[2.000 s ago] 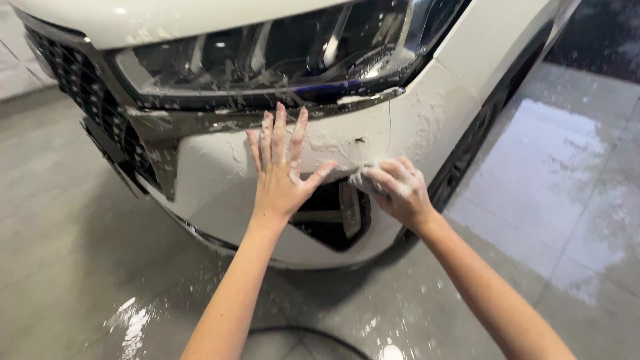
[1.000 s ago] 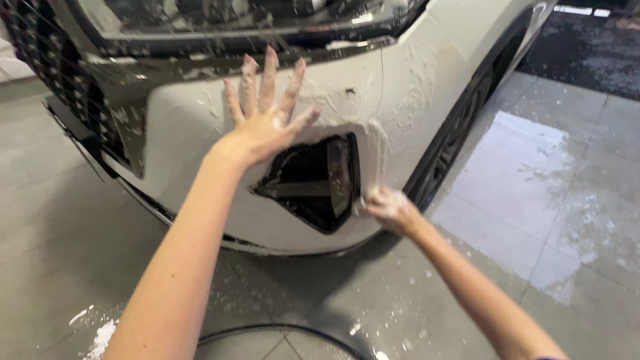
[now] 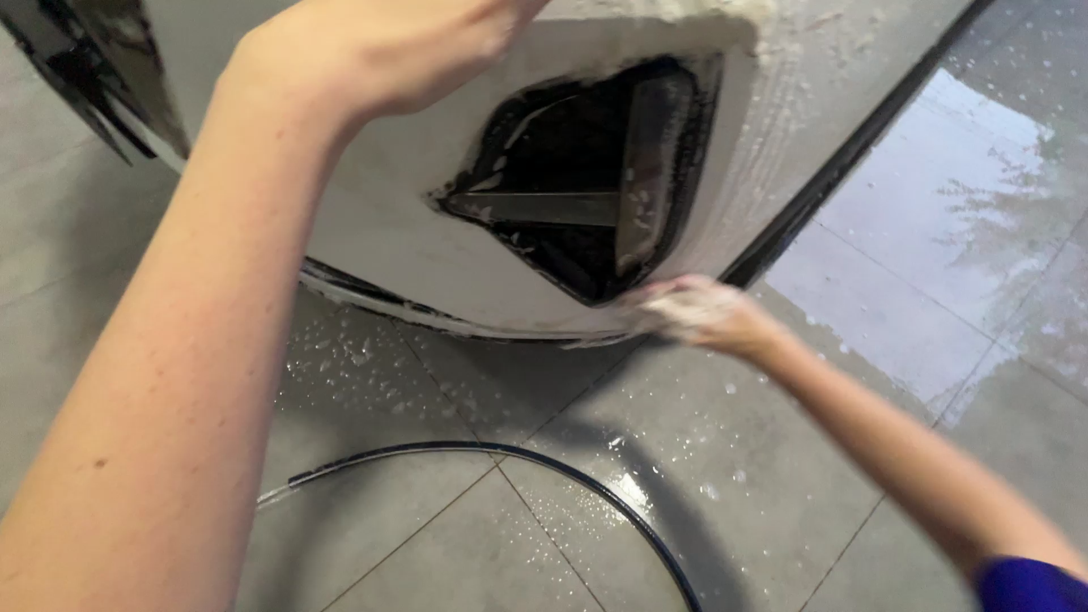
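The white front bumper of a car [image 3: 399, 246] fills the upper middle, with streaks of soap foam on its right side. A dark recessed opening [image 3: 561, 153] with a grey crossbar is set in it. My left hand [image 3: 425, 51] is over the bumper to the upper left of the opening, its fingers cut off by the frame's top edge. My right hand [image 3: 688, 310], blurred and coated in foam, is at the bumper's lower edge just below the opening's bottom corner. Its fingers are curled; whatever may be inside them is hidden.
A black hose [image 3: 544, 455] curves across the wet tiled floor [image 3: 408, 527] below the bumper. Water drops and foam spots lie about it. Dark trim [image 3: 850, 153] runs along the car's right side, beside a bright reflection on the floor. Part of the dark grille [image 3: 76, 68] shows at upper left.
My right hand has moved down from beside the opening's top right corner, along its right side, to the bumper's lower edge. The view has dropped lower and closer, and the headlight is out of frame.
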